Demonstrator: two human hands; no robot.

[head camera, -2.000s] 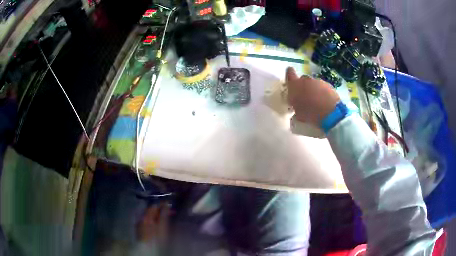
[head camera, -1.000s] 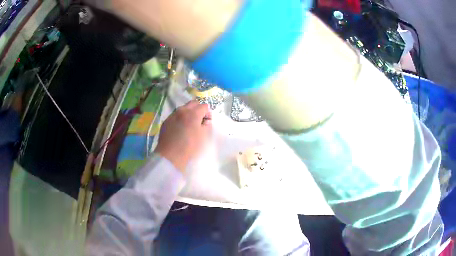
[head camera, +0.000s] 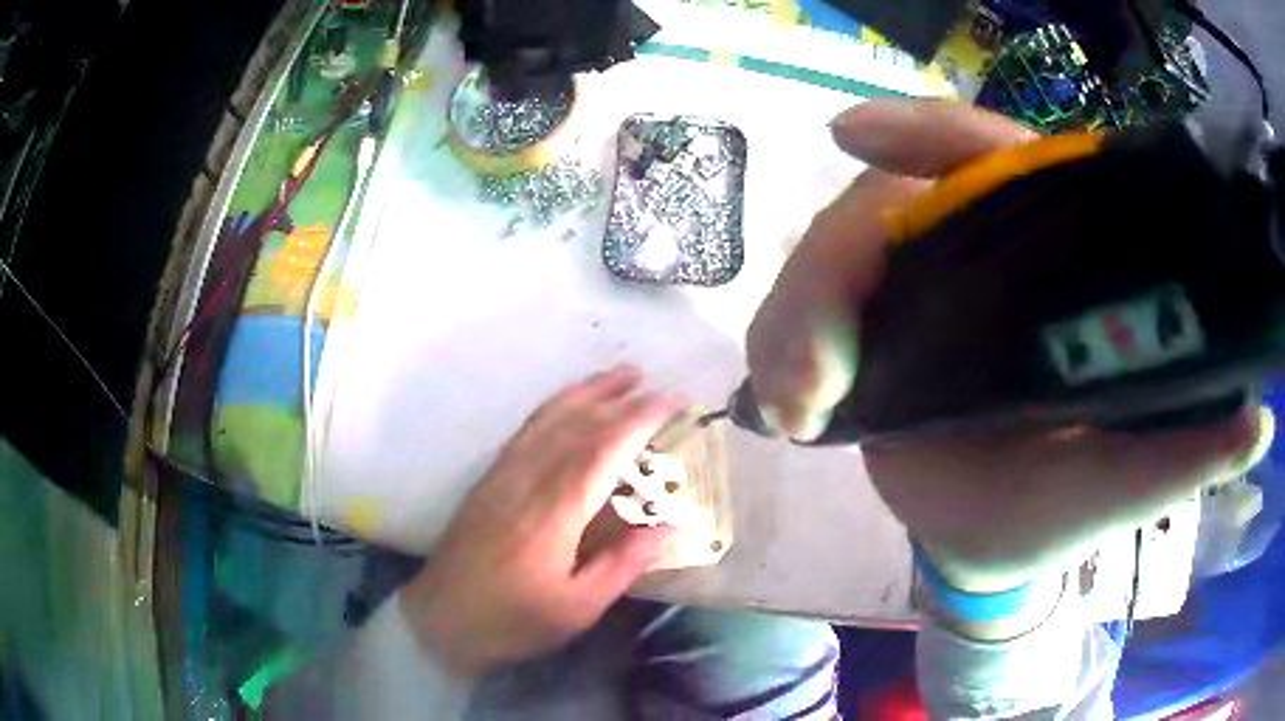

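Note:
A cream back cover (head camera: 700,514) with a round socket-like pattern lies on the white table near its front edge. My left hand (head camera: 543,514) holds it from the left, fingers along its far side and thumb at its near side. My right hand (head camera: 846,282) is wrapped around a black electric screwdriver (head camera: 986,310) with an orange-yellow stripe and a small white label. Its thin bit points left and reaches the cover's far edge. Whether it touches a screw cannot be told.
A dark-rimmed screw tray (head camera: 675,200) lies beyond the cover. A round screw dish (head camera: 510,120) with a yellow rim stands to its left, with loose screws near it. Green board assemblies (head camera: 1043,71) are at the far right. Cream housings (head camera: 1149,556) are at the lower right.
My right hand has come back from across the view and now shows the screwdriver. My left hand has moved from near the screw dish down onto the cover.

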